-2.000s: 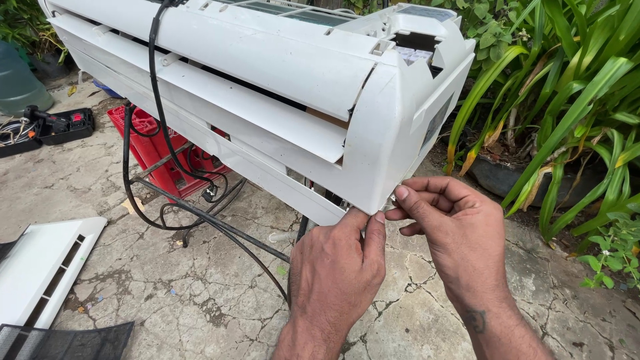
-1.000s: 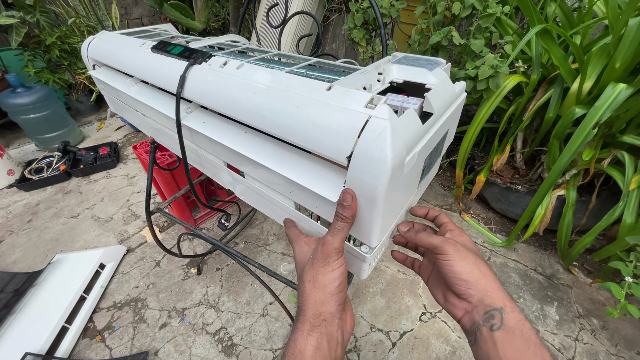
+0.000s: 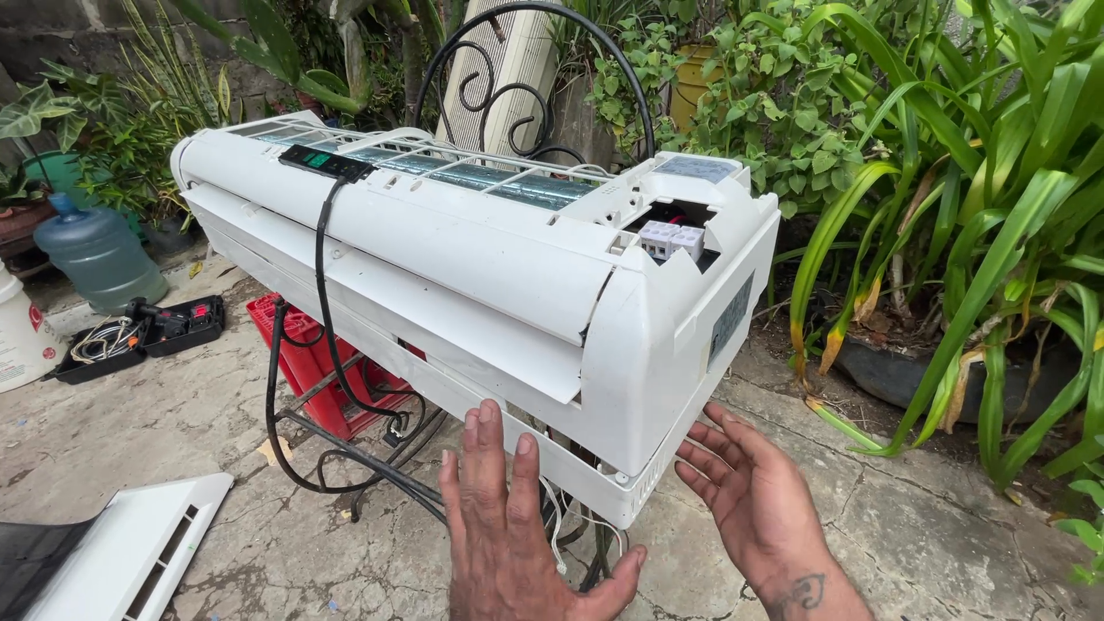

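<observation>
A white indoor air-conditioner unit (image 3: 483, 293) rests tilted on a black metal stand (image 3: 379, 466), its top cover off. My left hand (image 3: 509, 517) is spread, palm toward the unit's lower front edge, holding nothing. At the lower right end, my right hand (image 3: 746, 496) has its fingers apart and slightly curled beside the casing; whether the fingertips touch it is unclear. A white terminal block (image 3: 668, 240) shows in the opening at the unit's right end. On the front top edge sits a small black display module (image 3: 323, 161), and its black cable (image 3: 322, 276) hangs down the front.
A red plastic crate (image 3: 302, 371) is beneath the unit. A white panel (image 3: 164, 539) lies at lower left. Further back are an open black tool case (image 3: 185, 326), a blue water jug (image 3: 99, 259) and a white bucket (image 3: 21, 332). Potted plants (image 3: 949, 345) border the right side.
My hands were together at the unit's lower right corner, with fingertips close. Now both are apart with fingers spread. The view has shifted to show more of the unit's top.
</observation>
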